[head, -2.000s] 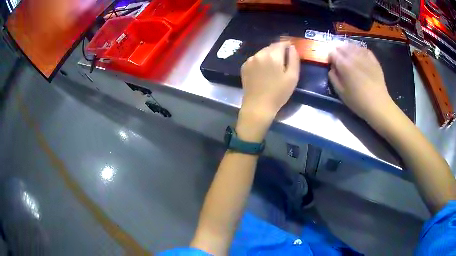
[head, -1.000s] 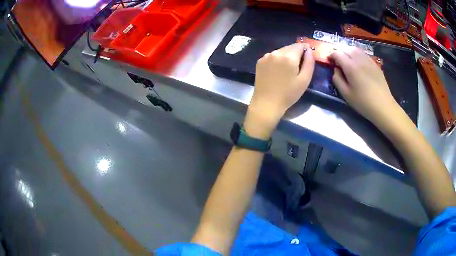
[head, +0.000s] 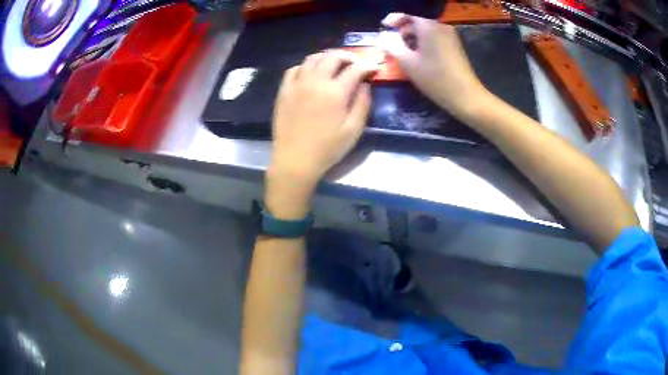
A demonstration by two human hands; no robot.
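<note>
An orange-brown bar part (head: 390, 69) lies over the black work pad (head: 454, 102), partly hidden by both hands. My left hand (head: 322, 106) is closed around the bar's left part, fingers curled over it. My right hand (head: 432, 62) is at the bar's right end, with the fingers bent and slightly blurred; whether it grips the bar or a small piece cannot be told. A silver-white marked strip (head: 354, 39) shows behind the bar, partly covered by the right hand.
Red parts bins (head: 117, 99) stand left of the pad. Another bar (head: 571, 84) lies at the right on the steel bench (head: 439, 176). More bars (head: 476, 12) lie behind the pad. A monitor (head: 44, 36) shows a glowing ring at far left.
The view has turned to the right, so the bench sits further left. My right hand has lifted its fingers toward the rear of the bar. My left hand stays on the bar.
</note>
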